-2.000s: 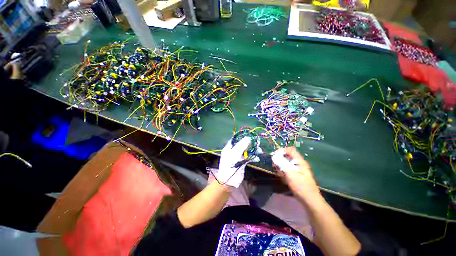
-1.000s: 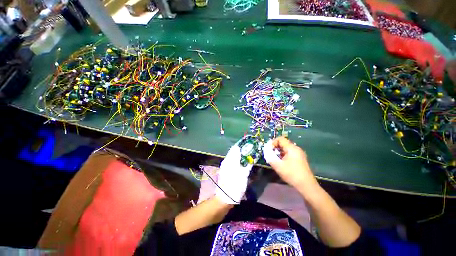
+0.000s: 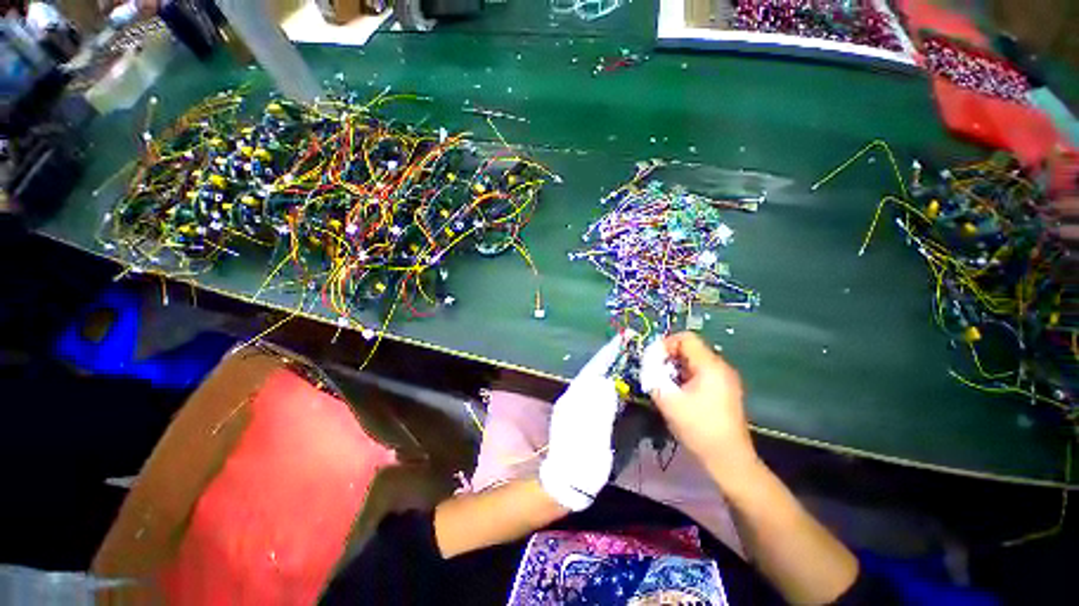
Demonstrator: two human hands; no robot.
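My left hand [image 3: 586, 426], in a white glove, holds a small green wired circuit board [image 3: 627, 369] over the bench's front edge. The board is mostly hidden between my two hands; a yellow part shows at its lower side. My right hand [image 3: 698, 391], with white finger covers, has its thumb and index finger pinched together at the board's right side. What lies between those fingertips is too small to tell. A pile of short purple and white connector leads [image 3: 657, 243] lies just beyond my hands.
A tangle of wired boards [image 3: 343, 207] lies on the green bench [image 3: 816, 284] at left, another pile [image 3: 994, 278] at right. A white-framed tray [image 3: 787, 45] and a red sheet [image 3: 982, 118] are at the far side. A cardboard box [image 3: 178, 444] with red liner [image 3: 278, 497] is at lower left.
My left hand has turned more upright and moved slightly right, so the board is less visible than before. My right hand stays pinched beside the board. The camera view has shifted.
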